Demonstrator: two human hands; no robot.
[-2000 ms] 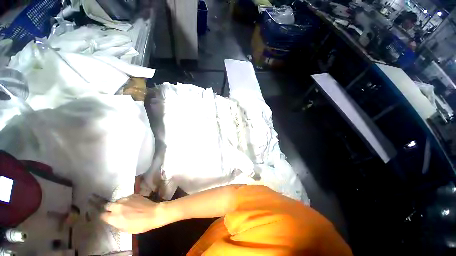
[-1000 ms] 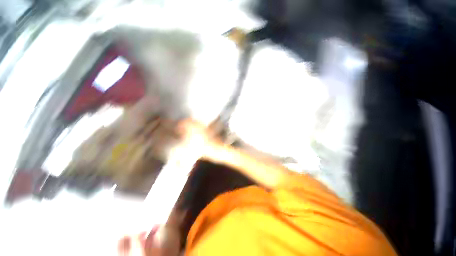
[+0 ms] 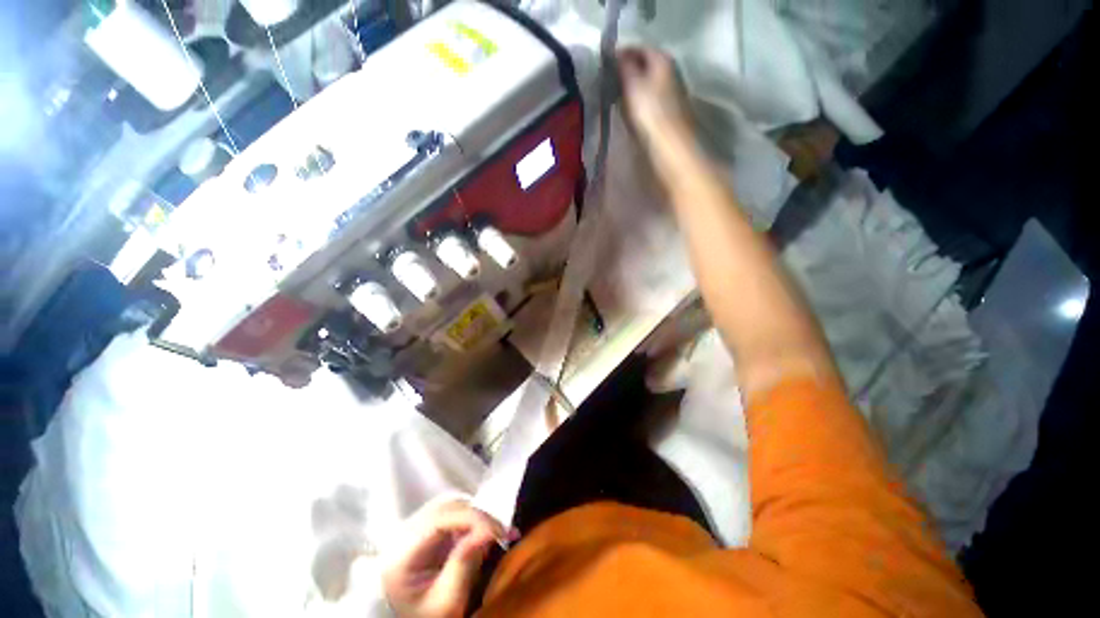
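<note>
A long, narrow white strip (image 3: 557,332) runs from the top edge down past the machine's dark red front to my left hand (image 3: 444,558). My left hand pinches its lower end at the bottom of the view. My right hand (image 3: 649,87) is at the far end of my outstretched arm, beside the upper strip; its fingers are blurred and their grip is unclear. The white overlock machine (image 3: 374,133) has four white dials. Its needle area (image 3: 350,353) is at the lower left, next to a large overexposed white fabric pile (image 3: 205,483).
Layered white pieces (image 3: 899,326) lie right of my right arm. More loose white fabric (image 3: 748,60) is at the upper right. A white thread cone (image 3: 142,58) stands behind the machine, with threads running down. A pale panel (image 3: 1040,290) is at the far right.
The view has swung from the right side to the machine. My right arm has stretched up and away, past the machine. My left hand and the long strip now show clearly.
</note>
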